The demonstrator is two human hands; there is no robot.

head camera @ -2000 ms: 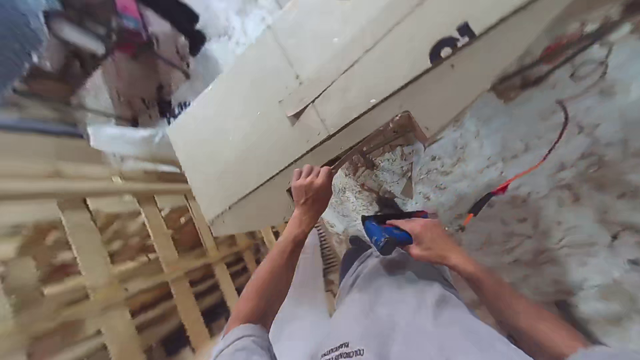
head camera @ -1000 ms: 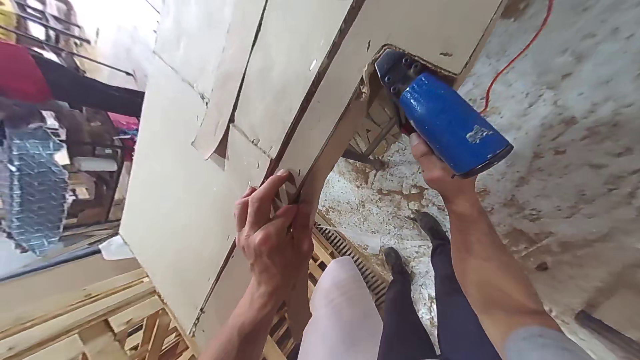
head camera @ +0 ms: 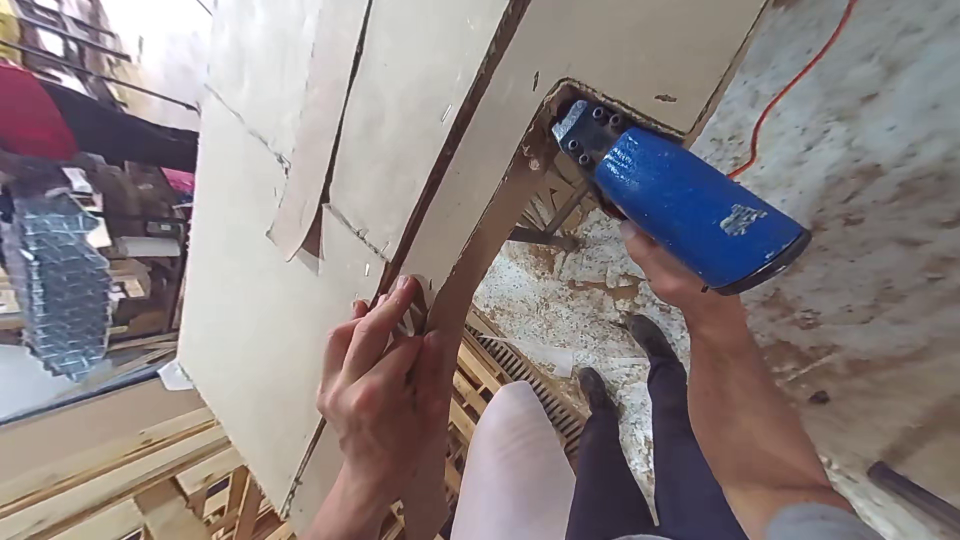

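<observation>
My right hand [head camera: 664,274] is wrapped around a blue pneumatic stapler [head camera: 690,202], its handle hidden beneath the body. The stapler's dark nose rests in the inner corner of a cut-out in a large panel covered in pale cardboard [head camera: 262,360]. My left hand [head camera: 382,360] grips the cut-out's near edge, fingertips on the surface beside a long dark seam. Several staples show in the cardboard, and a loose cardboard flap [head camera: 311,150] lifts slightly near the middle.
An orange-red hose [head camera: 795,82] runs over the stained floor [head camera: 847,225] at the right. Wooden slatted frames [head camera: 120,480] stand at lower left. A quilted, shiny bundle [head camera: 64,285] and other clutter lie at far left. A dark metal bar [head camera: 911,487] is at lower right.
Two seconds ago the stapler was low, near my body; it has since come up to the cut-out's corner. My left hand stays on the panel edge. The view has shifted much closer to the panel.
</observation>
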